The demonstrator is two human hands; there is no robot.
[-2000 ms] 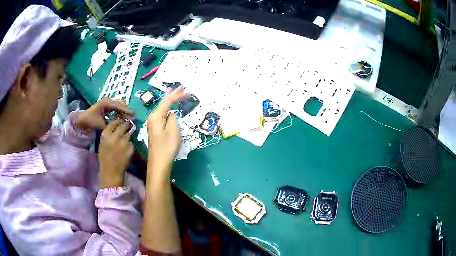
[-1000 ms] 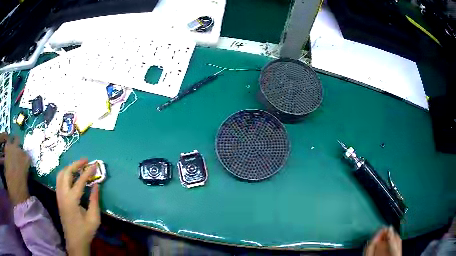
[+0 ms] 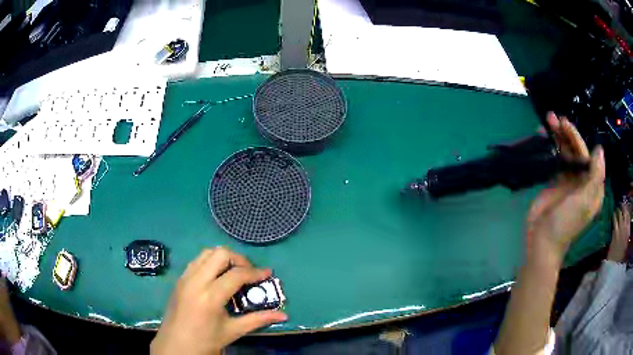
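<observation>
My left hand (image 3: 208,298) holds a closed watch body (image 3: 258,296) with a pale rim, near the bench's front edge. A bright glare lies on its black back. My right hand (image 3: 566,197) is at the rear end of the black electric screwdriver (image 3: 486,173), whose bit points left; it is blurred, and the fingers partly hide behind the tool. A black back cover or watch body (image 3: 146,257) lies left of my left hand. A watch case (image 3: 64,270) with a pinkish rim lies farther left. The near round screw tray (image 3: 260,195) stands above my left hand.
A deeper round tray (image 3: 300,107) stands behind the near one. Dark tweezers (image 3: 171,141) lie left of the trays. A perforated white sheet (image 3: 97,114) and wired watch modules (image 3: 82,165) are at left. Parts of other people show at both lower sides.
The view has swung right. My left hand has left the pale-rimmed case and taken hold of the black-backed watch body. My right hand has come up with the screwdriver, which has turned to point left.
</observation>
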